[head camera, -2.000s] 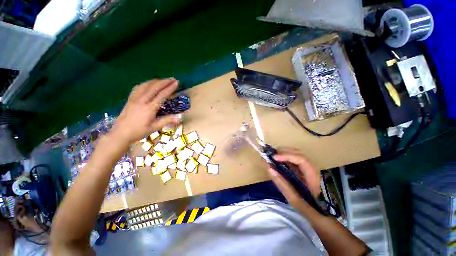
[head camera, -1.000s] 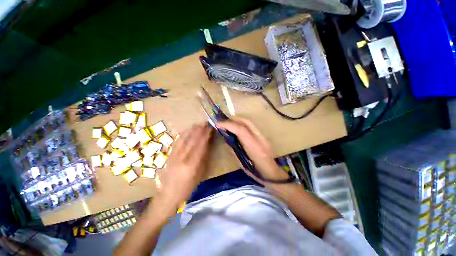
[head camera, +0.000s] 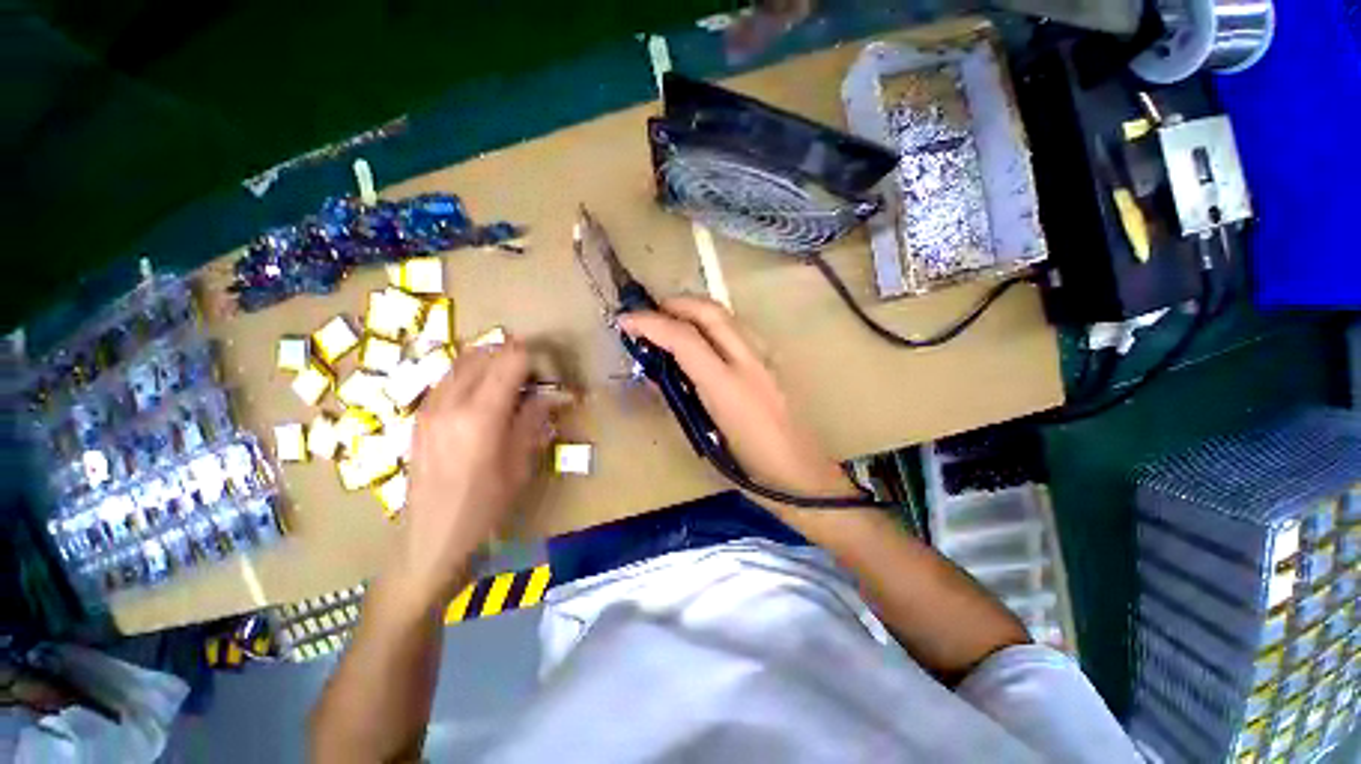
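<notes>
My right hand (head camera: 714, 385) holds the soldering iron (head camera: 667, 373) by its black handle, its long tip pointing up and away over the brown board (head camera: 836, 351). My left hand (head camera: 485, 433) is at the right side of the loose pile of battery cells (head camera: 370, 391), fingers bent and blurred; whether it holds a cell is unclear. One cell (head camera: 572, 458) lies apart, just right of my left hand. A small thing, too blurred to name, lies near the iron's handle. The heap of blue circuit boards (head camera: 358, 243) lies behind the pile.
Clear blister trays with assemblies (head camera: 164, 448) stand at the left. The fume fan (head camera: 761, 187) and its cord are at the back, beside the box of silver bits (head camera: 943, 164). A black unit (head camera: 1127, 194) and solder spool (head camera: 1216, 33) are far right. Stacked battery trays (head camera: 1246, 582) stand lower right.
My left hand has moved from near the iron back left to the pile's right side. A single cell now shows apart from the pile. The iron's tip has shifted relative to the fan.
</notes>
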